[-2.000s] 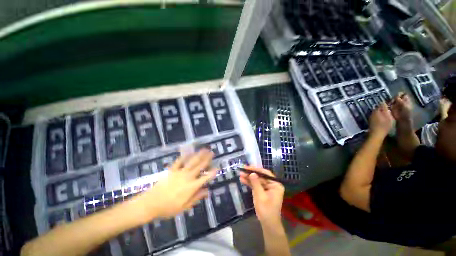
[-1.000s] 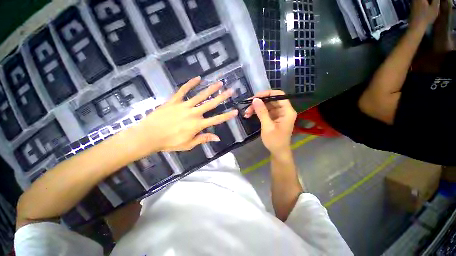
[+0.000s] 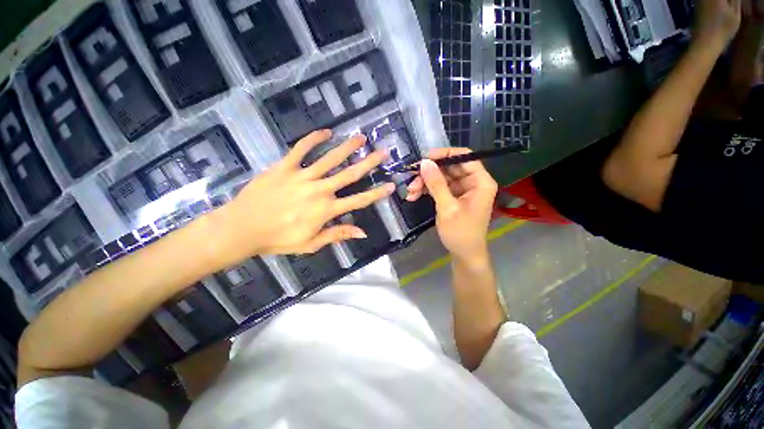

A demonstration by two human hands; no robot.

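Note:
A whitish blister tray [image 3: 251,105] holds rows of black phone housings [image 3: 331,92] with pale cut-outs. A shiny adhesive sheet [image 3: 138,236] with a grid of small squares lies across the tray, partly under my left arm. My left hand [image 3: 306,201] lies flat with fingers spread over the sheet's right end and holds nothing. My right hand [image 3: 452,188] grips dark tweezers [image 3: 482,157] like a pen. The tweezer tip is at the sheet's right end, just right of my left fingertips. Whether a pad is at the tip cannot be told.
Two dark gridded sheets [image 3: 511,80] lie on the bench right of the tray. A neighbour's tray [image 3: 641,25] and a person's arm [image 3: 662,126] are at upper right. A red stool [image 3: 529,205] is below the bench edge. A cardboard box [image 3: 683,302] stands on the floor at lower right.
The view has tilted down from the earliest frame. Since one second ago the tray appears slightly further left; the tweezers' back end now points more up and right. Both hands have barely moved.

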